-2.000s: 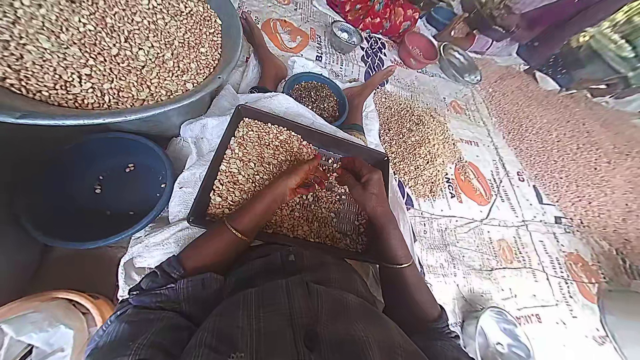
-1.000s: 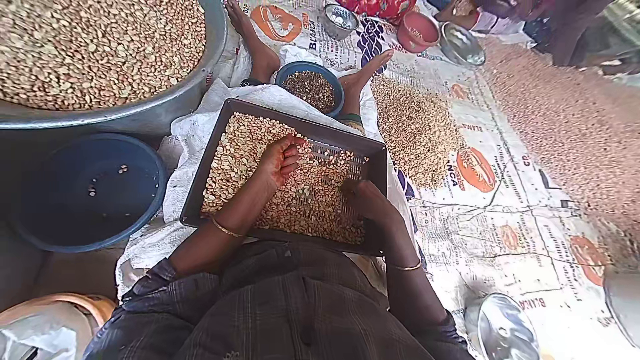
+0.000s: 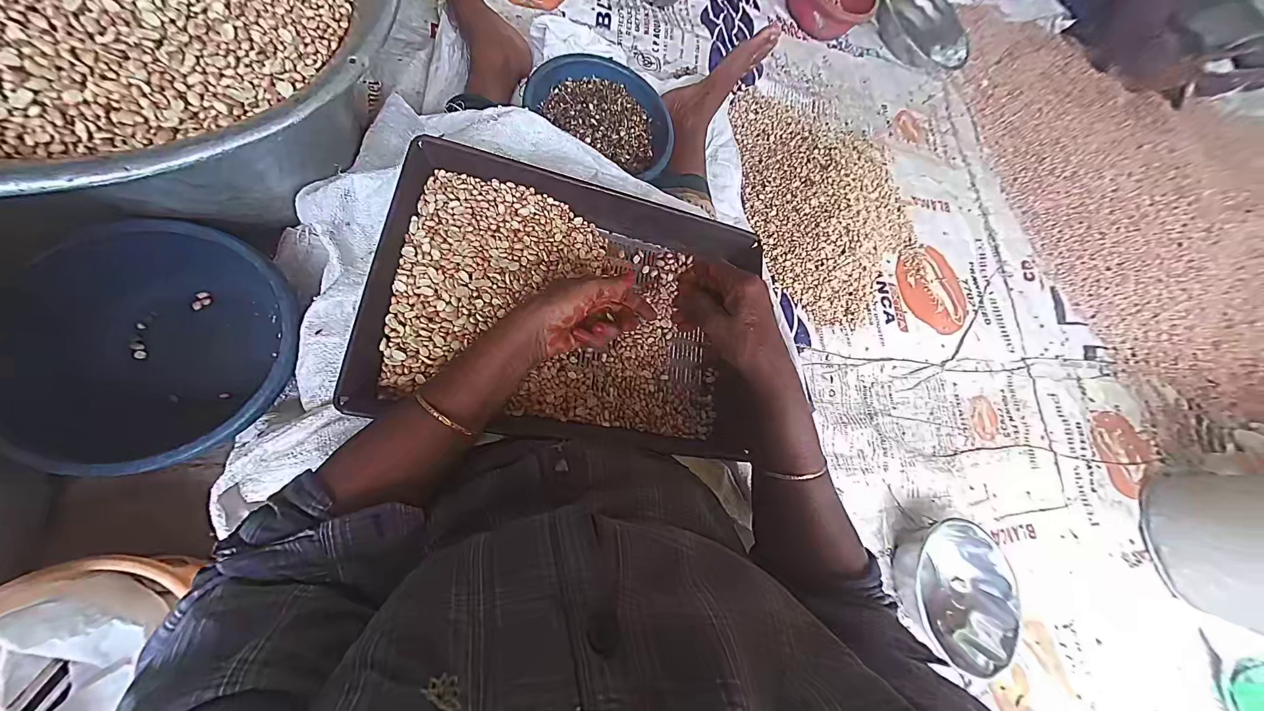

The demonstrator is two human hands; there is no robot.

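A dark rectangular tray with a slotted base (image 3: 395, 267) lies across my lap, holding many pale and reddish split nuts or seeds (image 3: 474, 247). My left hand (image 3: 592, 314) is over the middle of the tray, palm partly up and fingers curled; whether a seed is between the fingertips cannot be made out. Just right of it, my right hand (image 3: 726, 308) reaches down at the tray's right side, near a thinly covered part of the slotted base. Its fingertips are dark and blurred, so their hold is unclear.
A large metal basin (image 3: 336, 109) full of seeds stands upper left, above a blue tub (image 3: 89, 395) with a few seeds. A small blue bowl (image 3: 538, 89) of dark bits sits between my feet. Seed heaps (image 3: 820, 207) lie on printed sacking; a steel bowl (image 3: 968, 597) is lower right.
My left hand has moved right from over the heaped seeds, closer to my right hand. My right hand has shifted up along the tray's right side.
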